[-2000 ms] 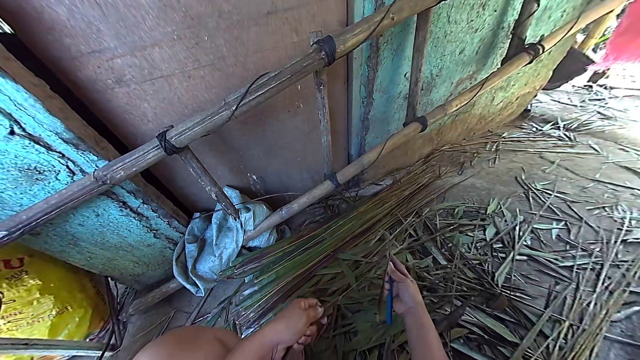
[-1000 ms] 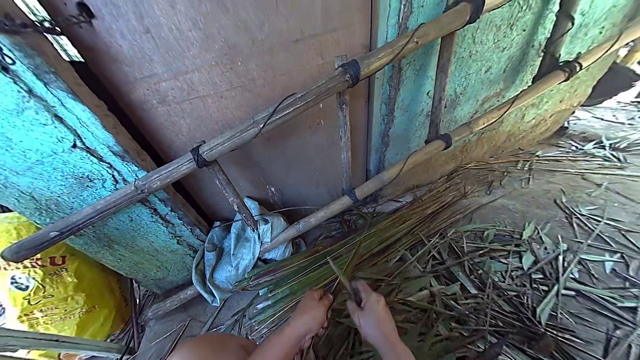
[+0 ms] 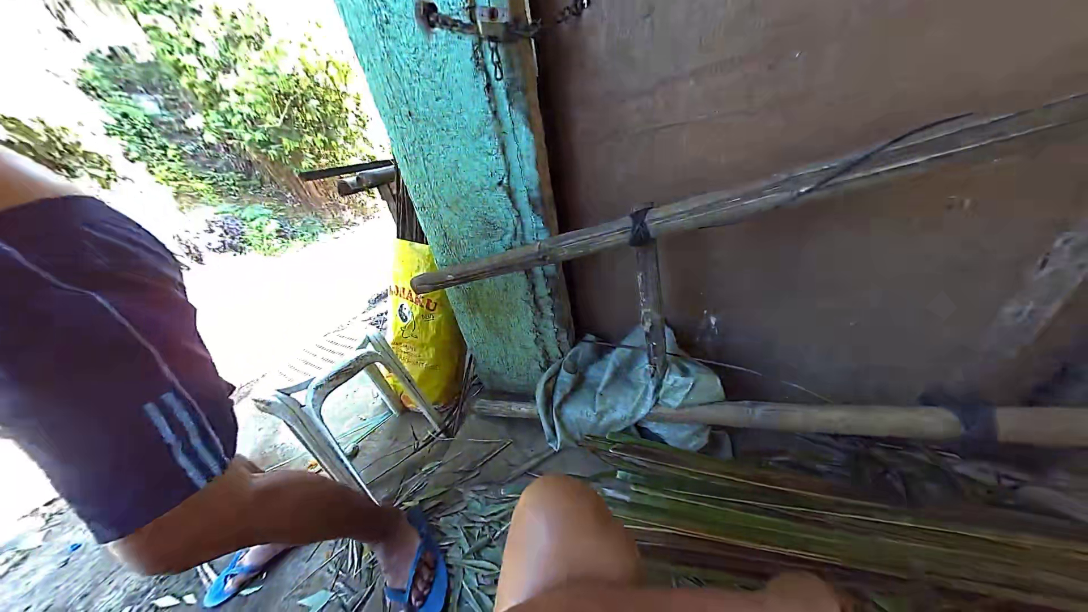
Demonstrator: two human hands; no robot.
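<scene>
My left forearm runs along the bottom edge, and my left hand point(image 3: 799, 592) is only partly in view, blurred, low against the long green and brown leaf strips point(image 3: 765, 518). Its fingers are cut off by the frame, so its hold cannot be told. My right hand is out of view. Beyond the strips, a crumpled grey-blue sack point(image 3: 595, 387) lies around the lower pole of a bamboo ladder point(image 3: 765, 416). My bare knee point(image 3: 565, 527) is left of the strips.
Another person point(image 3: 102, 340) in dark shorts and blue flip-flops stands at the left. Near them are a white plastic chair point(image 3: 340, 374) and a printed yellow sack point(image 3: 425, 340). A turquoise post point(image 3: 459, 170) with a chain adjoins a brown wooden panel point(image 3: 765, 76). Leaf scraps litter the ground.
The view has swung left, bringing the other person and the chair into sight. My right hand, which held a blue-handled tool two seconds ago, has left the view.
</scene>
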